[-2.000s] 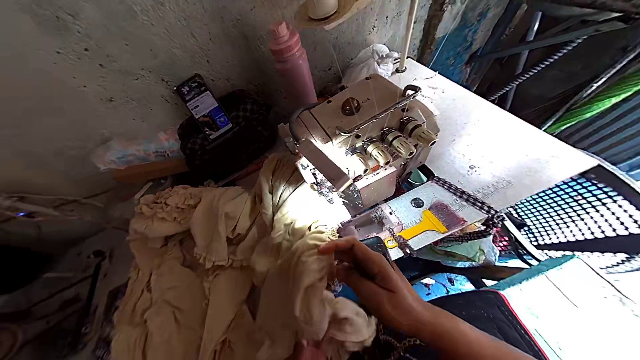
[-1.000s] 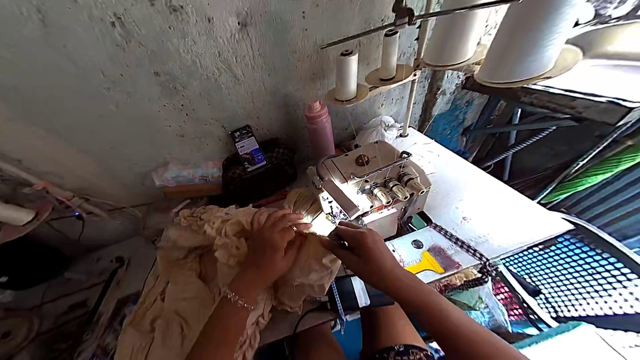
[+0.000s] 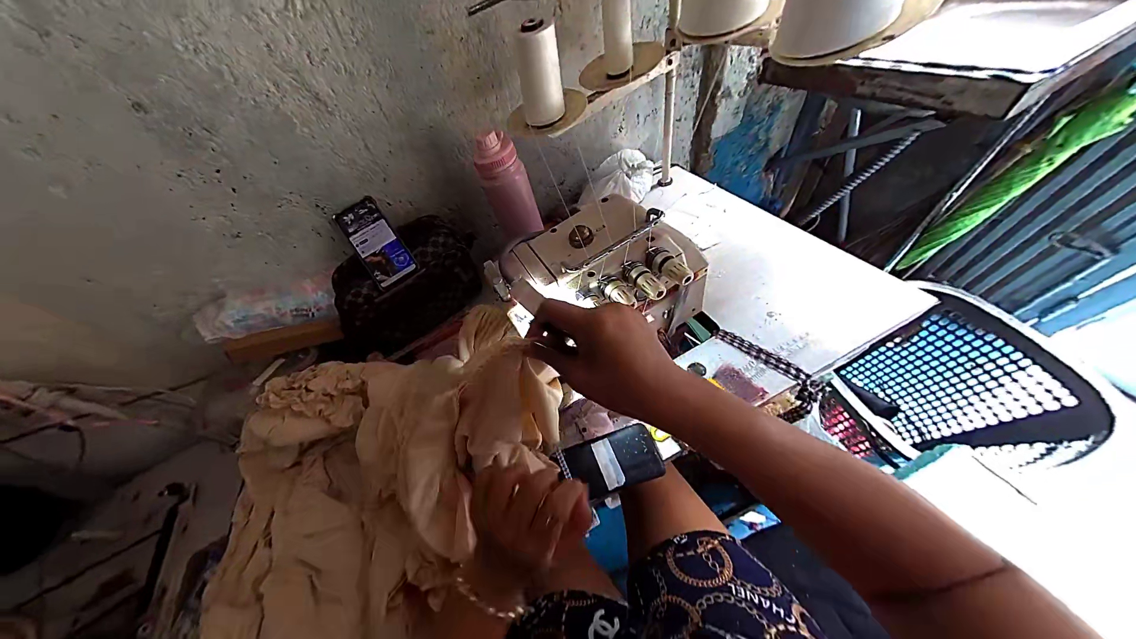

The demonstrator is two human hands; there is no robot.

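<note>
Gathered beige fabric (image 3: 399, 444) lies bunched to the left of and in front of an overlock sewing machine (image 3: 612, 257). My right hand (image 3: 608, 351) pinches the fabric's upper edge close to the lit needle area, which it partly hides. Lower down, my left hand (image 3: 524, 510), with a bracelet at the wrist, is blurred and curled against the hanging fabric; whether it grips the cloth is unclear. Several tension dials (image 3: 643, 280) show on the machine's front. White thread (image 3: 541, 75) on spools runs down to the machine.
Behind the fabric, a phone (image 3: 377, 244) leans on a dark bag (image 3: 408, 302). A pink bottle (image 3: 508, 186) stands by the wall behind the machine. The white tabletop (image 3: 781, 266) extends right toward a mesh-backed chair (image 3: 967, 373). A dark flat case (image 3: 612, 461) is near my knee.
One second ago both hands were together on the fabric by the machine; my left hand has since moved down and toward me. My right hand remains near the needle area.
</note>
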